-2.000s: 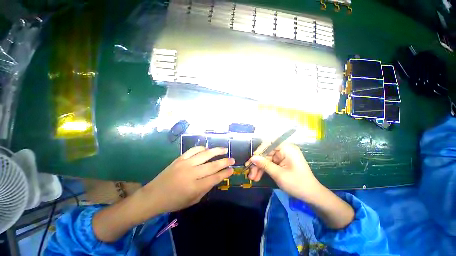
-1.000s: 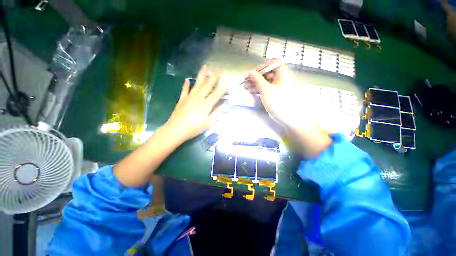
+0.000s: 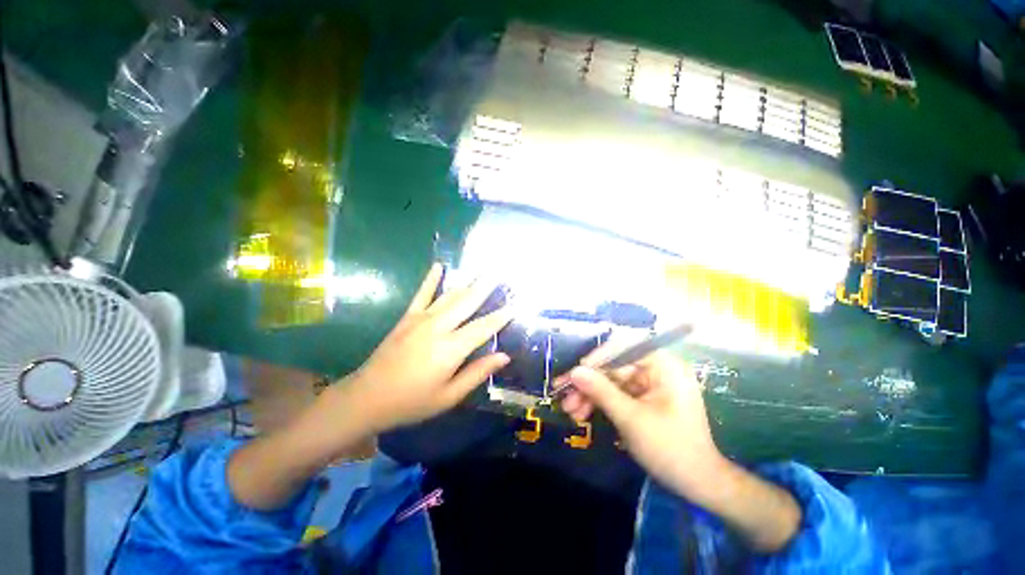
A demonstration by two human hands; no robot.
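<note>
Dark display modules point(image 3: 522, 357) lie side by side at the bench's near edge, with orange flex tails point(image 3: 529, 425) hanging toward my lap. My left hand point(image 3: 422, 357) lies at their left end, fingers spread, fingertips at the screens' left edge; whether it presses on them is unclear. My right hand point(image 3: 652, 410) holds slim dark tweezers point(image 3: 650, 347), their tip low at the screens' lower edge near the tails. Any small piece at the tip is too small to tell. The right part of the screens is hidden by my right hand. A glaring adhesive sheet point(image 3: 652, 169) lies beyond.
An amber film strip point(image 3: 287, 202) lies left, with a crumpled clear bag point(image 3: 174, 73) and a white fan point(image 3: 62, 376) beyond the left edge. Stacked modules point(image 3: 905, 258) lie right of the sheet; another set point(image 3: 871, 54) lies far right. A blue sleeve point(image 3: 1006, 416) shows at right.
Both hands have come back from the adhesive sheet to the display modules. The tweezers have moved down to the screens' lower edge. The camera view has shifted somewhat.
</note>
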